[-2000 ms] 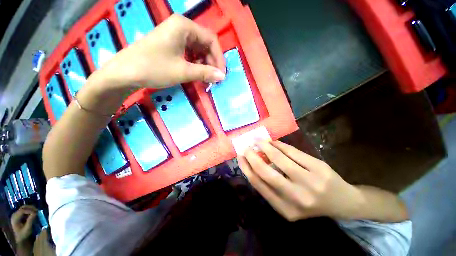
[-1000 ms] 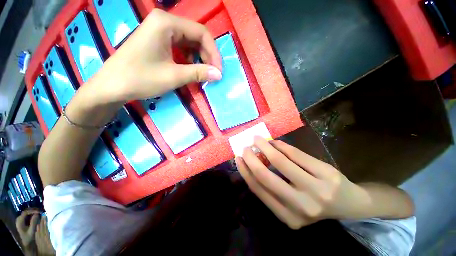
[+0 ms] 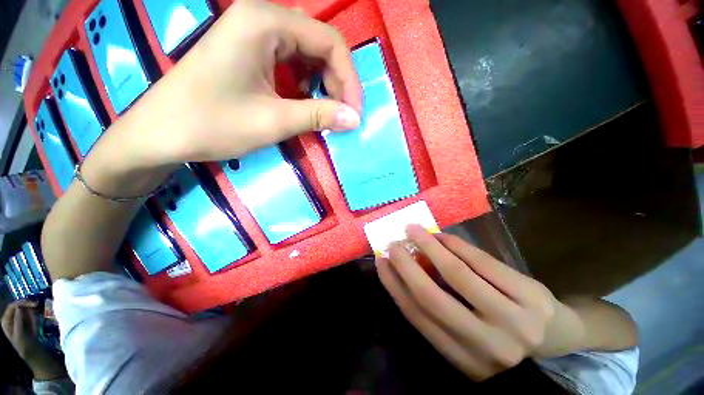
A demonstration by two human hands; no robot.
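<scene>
A light-blue smartphone (image 3: 378, 146) lies in the nearest right pocket of the red foam tray (image 3: 444, 108). My left hand (image 3: 286, 92) is over the phone's upper left edge, thumb and forefinger pinched there; a tiny pale bit shows under the thumb, perhaps film. The fingers hide the phone's camera end. My right hand (image 3: 471, 293) pinches a small white card (image 3: 400, 227) with an orange-yellow edge, at the tray's front rim just below the phone.
More blue phones (image 3: 274, 193) lie in the other tray pockets. A dark green mat (image 3: 540, 69) and an open brown box (image 3: 610, 200) are at the right, with another red tray (image 3: 668, 69) beyond. Another person's hand (image 3: 27, 332) and phones (image 3: 23, 270) show at lower left.
The view has shifted, so the far phones sit further left and the right-hand tray shows differently. My left hand stays at the phone's upper edge. My right hand still holds the card at the rim.
</scene>
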